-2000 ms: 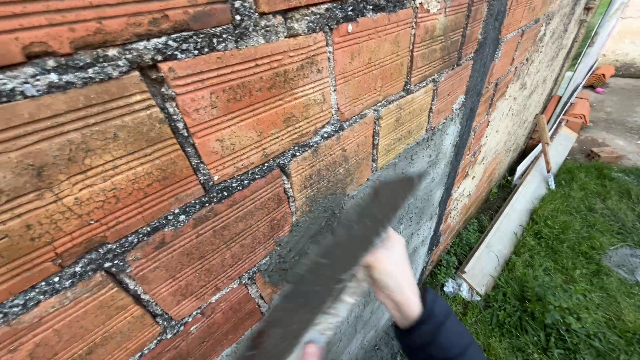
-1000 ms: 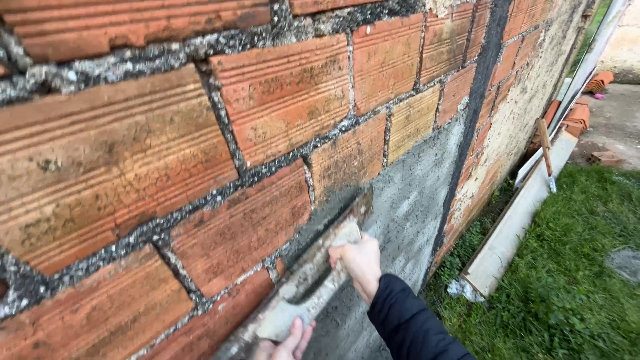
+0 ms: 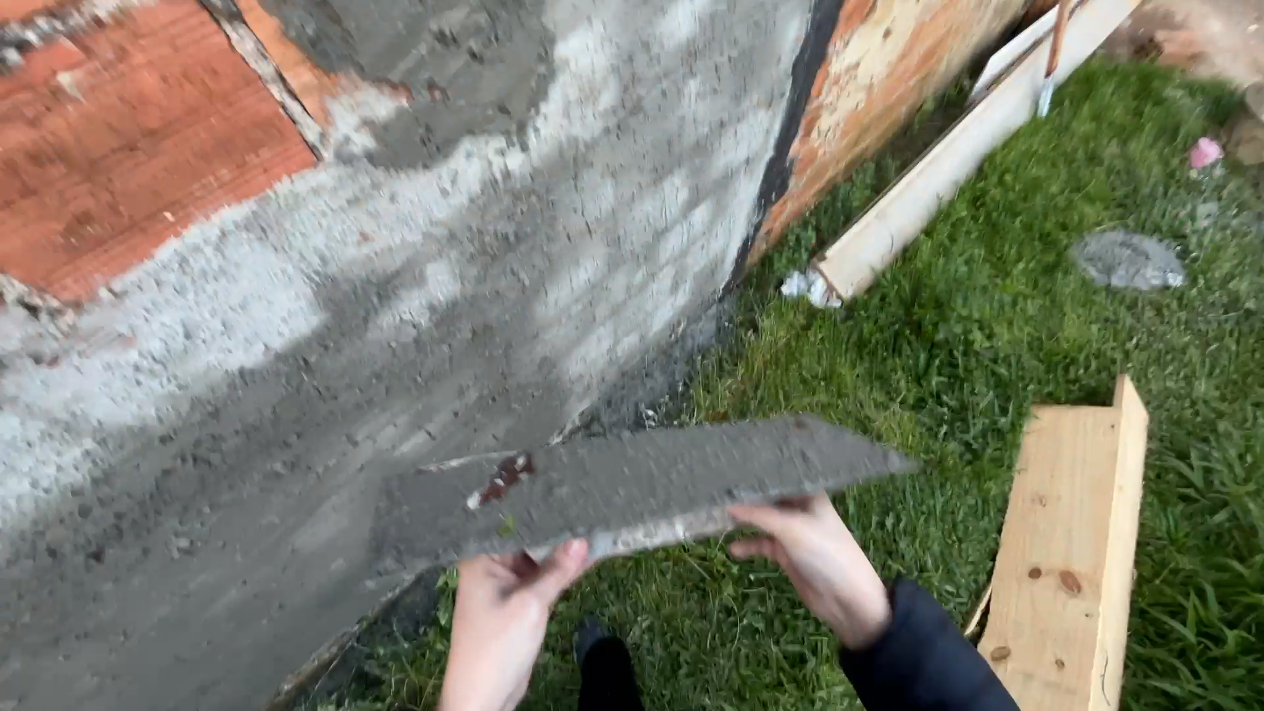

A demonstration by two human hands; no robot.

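A long plastering float [image 3: 632,479], its flat face coated in grey mortar, lies level across both hands, low beside the wall. My left hand [image 3: 509,602] grips its near edge left of the middle, thumb on top. Farther right, my right hand [image 3: 805,558] holds the same edge, its fingers partly hidden by the float. Behind the float is the wall's grey mortar coat [image 3: 474,326], rough and patchy. A darker mortar patch [image 3: 425,69] lies at the top, next to bare red hollow brick [image 3: 148,148].
A pale board [image 3: 928,188] lies along the wall's foot, with a wooden-handled tool [image 3: 1055,59] against it. An L-shaped timber piece [image 3: 1057,533] is on the grass [image 3: 948,346] at right. A round grey patch [image 3: 1128,260] shows farther back. My foot [image 3: 592,642] is below the float.
The float has come away from the wall and down, and its mortar-covered face now shows. Both hands still hold it. The view has swung down toward the grass.
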